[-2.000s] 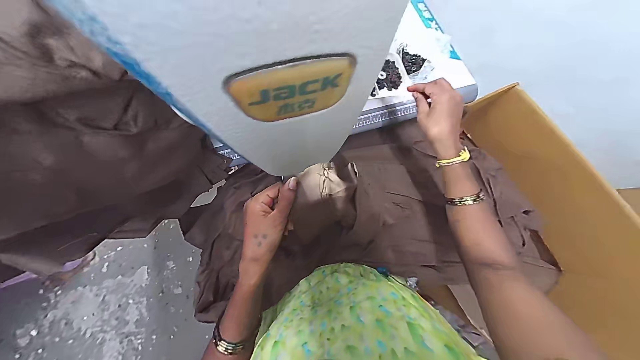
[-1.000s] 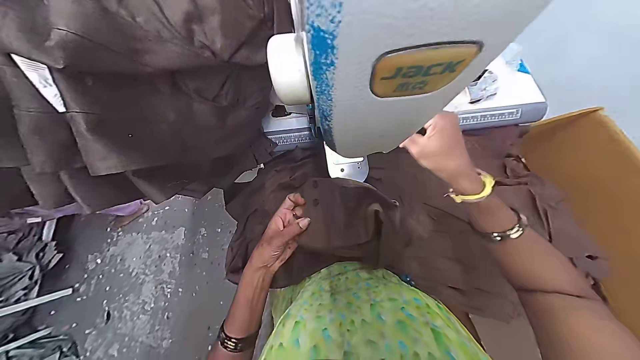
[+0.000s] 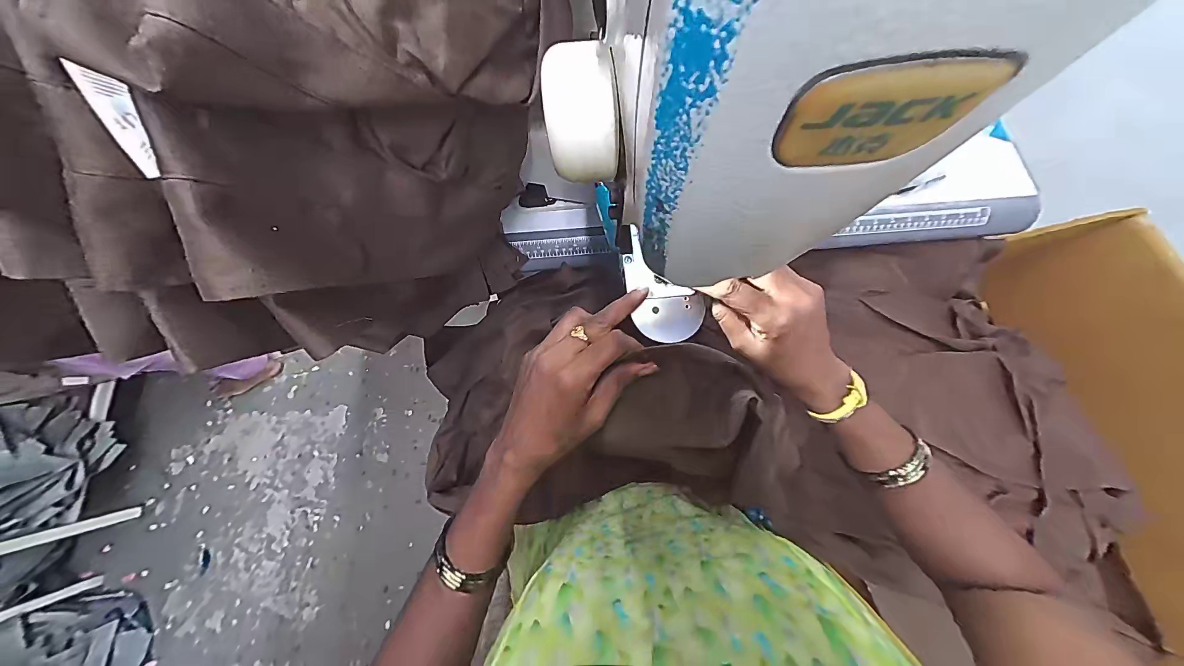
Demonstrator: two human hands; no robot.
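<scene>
A white and blue Jack sewing machine [image 3: 721, 139] rises over brown fabric [image 3: 684, 398] that lies in front of it and over my lap. Its rounded metal plate [image 3: 668, 316] shows between my hands. My left hand [image 3: 564, 388] has the index fingertip at the plate's left edge and the other fingers apart over the fabric; it grips nothing that I can see. At the plate's right, under the machine head, my right hand [image 3: 782, 324] pinches with thumb and index finger; what small thing is between them is too unclear to tell.
A stack of brown fabric pieces [image 3: 305, 185] hangs at the upper left, with a printed paper [image 3: 113, 116] among them. More brown fabric [image 3: 953, 370] spreads at the right beside a cardboard box [image 3: 1091, 324]. Grey cloth bundles [image 3: 55, 462] lie at the lower left on the speckled floor [image 3: 268, 499].
My left hand has moved up to the metal plate. My right hand has come from the machine's right side, where small dark things showed earlier, to the plate. The view has shifted.
</scene>
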